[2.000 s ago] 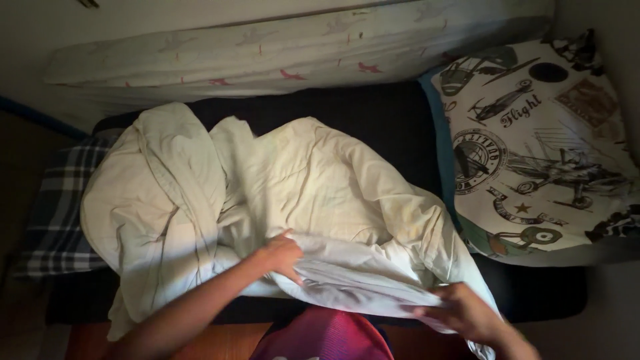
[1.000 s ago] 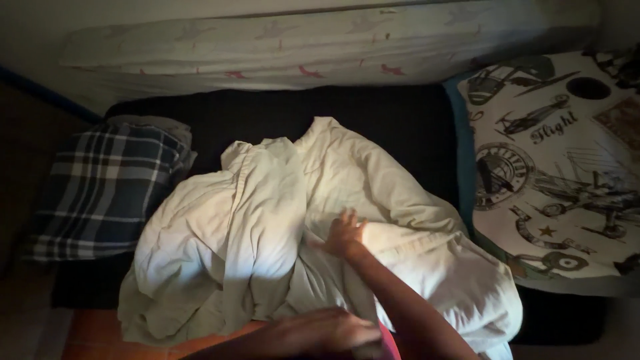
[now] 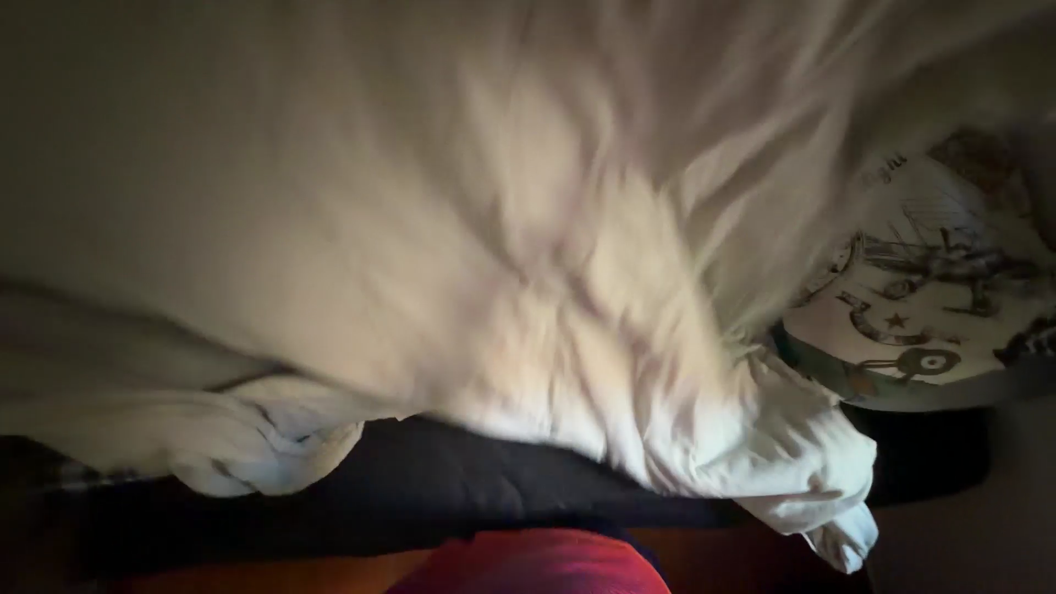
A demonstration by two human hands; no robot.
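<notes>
A cream-coloured cloth cover [image 3: 544, 272], perhaps a blanket or duvet, is spread out and lifted so that it fills most of the head view, blurred by motion. Its right end lies bunched at the bed's near edge, and one corner hangs over it. A rounded fold of it rests at the lower left. Neither my left hand nor my right hand can be seen, so what they hold is hidden.
Under the cloth is the bed's black sheet [image 3: 495, 474]. A pillow with an aeroplane print [image 3: 916, 305] lies at the right end. A bit of plaid fabric [image 3: 91, 476] shows at the lower left. Red clothing [image 3: 544, 565] is at the bottom centre.
The cover lay crumpled on the bed with my hands on or over it; now it is raised and spread, hiding the far side of the bed. Both hands have gone out of sight.
</notes>
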